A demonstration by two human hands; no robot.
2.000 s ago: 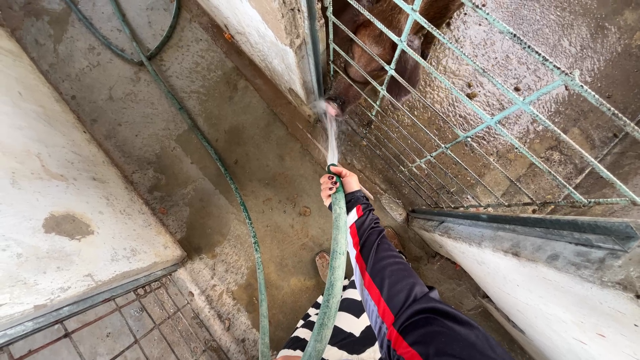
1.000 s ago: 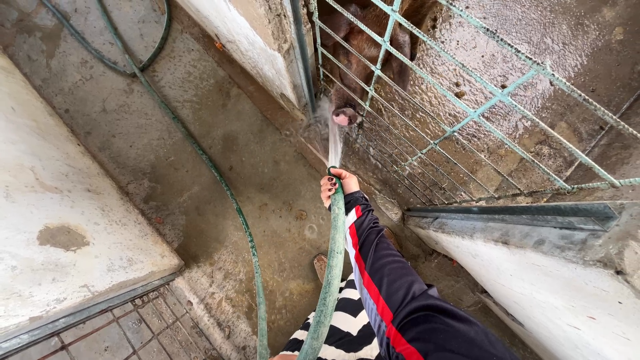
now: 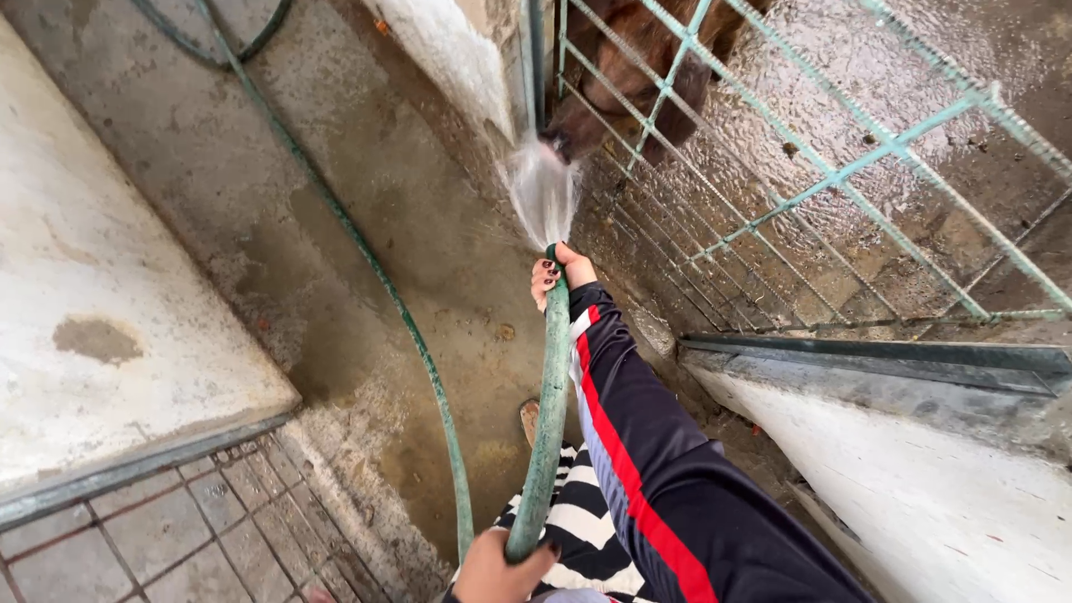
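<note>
A green garden hose (image 3: 548,402) runs up from the bottom of the view, with my right hand (image 3: 563,275) closed around it just below its open end. Lower down, my left hand (image 3: 502,569) grips the same hose near my lap. Water (image 3: 543,188) fans out from the hose end onto the muzzle of a brown animal (image 3: 620,88), which stands behind a green metal bar gate (image 3: 837,177). Most of the animal's body is hidden by the view's top edge.
More hose (image 3: 335,201) lies looped on the wet concrete floor (image 3: 335,276). A low white wall (image 3: 109,276) stands at left above a metal grid (image 3: 193,519). At right is another white wall (image 3: 913,469) with a metal ledge, and a whitewashed pillar (image 3: 452,50) adjoins the gate.
My left hand has come into view on the lower hose. The spray has widened from a narrow jet to a fan. The animal's muzzle has shifted at the gate's edge.
</note>
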